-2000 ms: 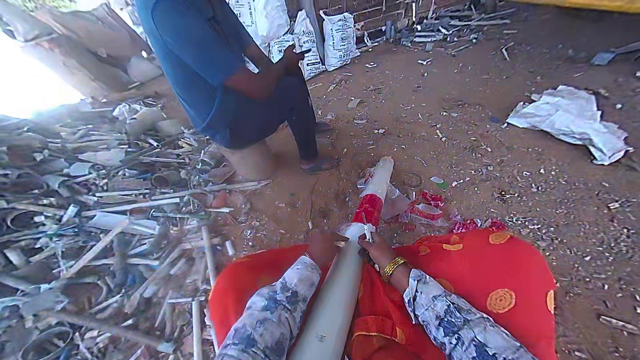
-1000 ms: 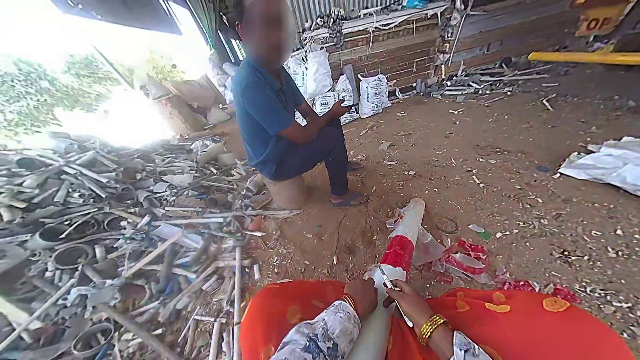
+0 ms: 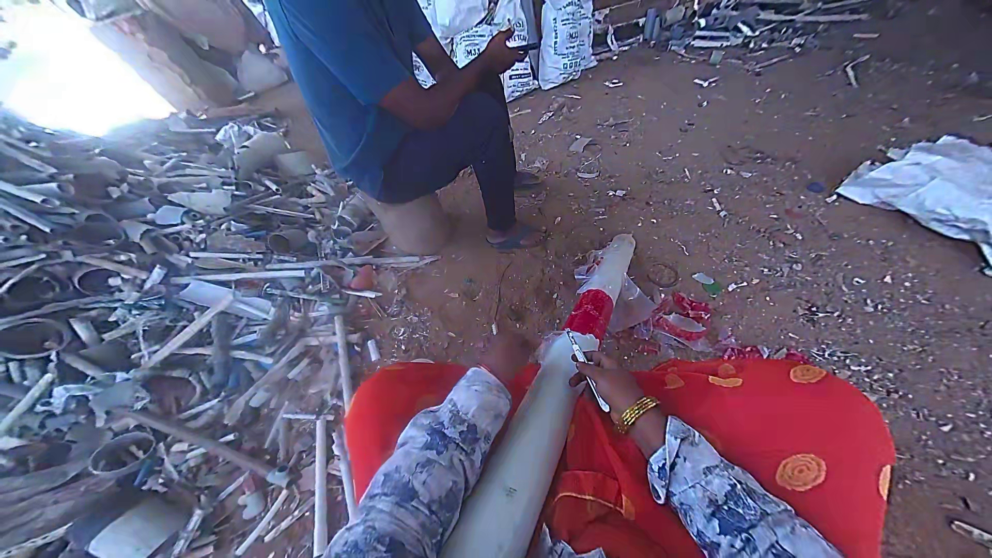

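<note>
A long pale plastic pipe [image 3: 515, 465] lies lengthwise over the red cloth [image 3: 775, 442] on my lap, its far end on the ground. Red film [image 3: 590, 311] wraps it partway along, with clear film at the near edge of the red band. My right hand [image 3: 608, 381], with gold bangles at the wrist, grips a thin metal blade-like tool [image 3: 587, 370] whose tip touches the pipe by that edge. My left hand [image 3: 508, 355] is blurred at the pipe's left side; whether its fingers hold the film cannot be told.
Scrap pipes [image 3: 209, 302] are heaped at the left. A person [image 3: 387, 101] sits ahead, holding a small dark object. White printed sacks [image 3: 566, 43] stand behind. Torn red and clear film [image 3: 682, 318] lies beside the pipe's far end; a white sheet [image 3: 926, 190] is at right.
My left hand has moved off the top of the pipe to its left side since a second ago. The view has tilted down again after a brief lift.
</note>
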